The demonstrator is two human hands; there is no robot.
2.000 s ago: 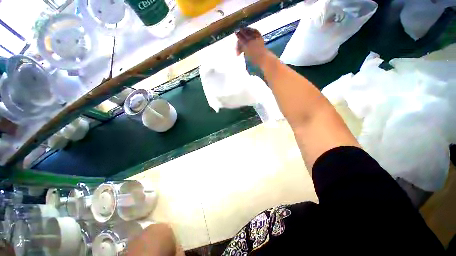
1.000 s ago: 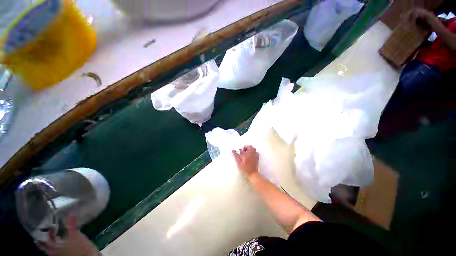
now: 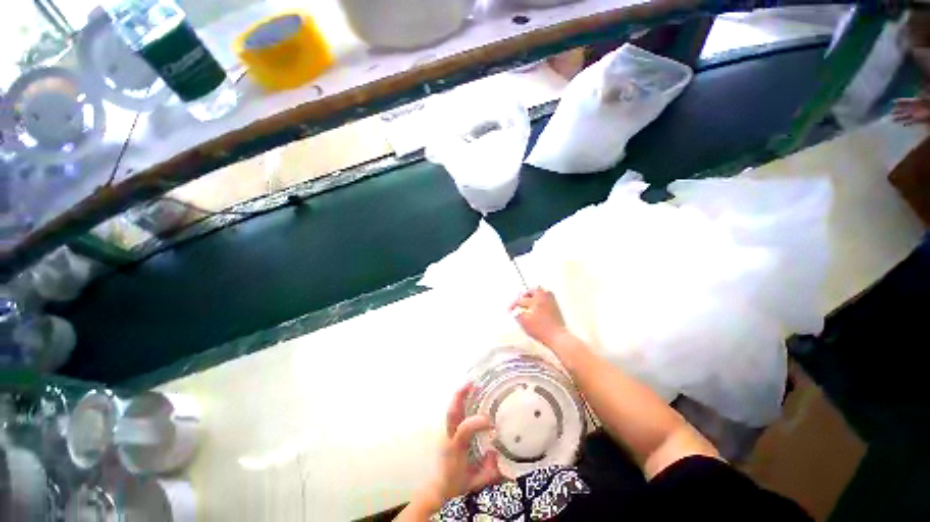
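My left hand [image 3: 469, 449] holds a clear jar [image 3: 530, 420] by its side, near my body at the bench's front edge; its round end with a whitish disc faces up. My right hand [image 3: 538, 314] pinches the edge of a thin white poly bag [image 3: 474, 260] beside the bag stack [image 3: 693, 275]. The bag looks limp and empty, and its corner reaches over the belt's near edge. Two bagged jars [image 3: 487, 153] [image 3: 612, 112] stand on the dark green belt.
Waiting jars [image 3: 153, 433] cluster at the bench's left end. The raised shelf [image 3: 337, 97] beyond the belt bears yellow tape [image 3: 283, 51], a green-labelled bottle [image 3: 182, 63] and clear parts. A brown carton [image 3: 806, 433] is below right. Another person's hand [image 3: 911, 110] shows at the right edge.
My left hand has brought the jar from the far left to the bench in front of me. My right hand stays at the bag stack, with a bag corner now raised from it.
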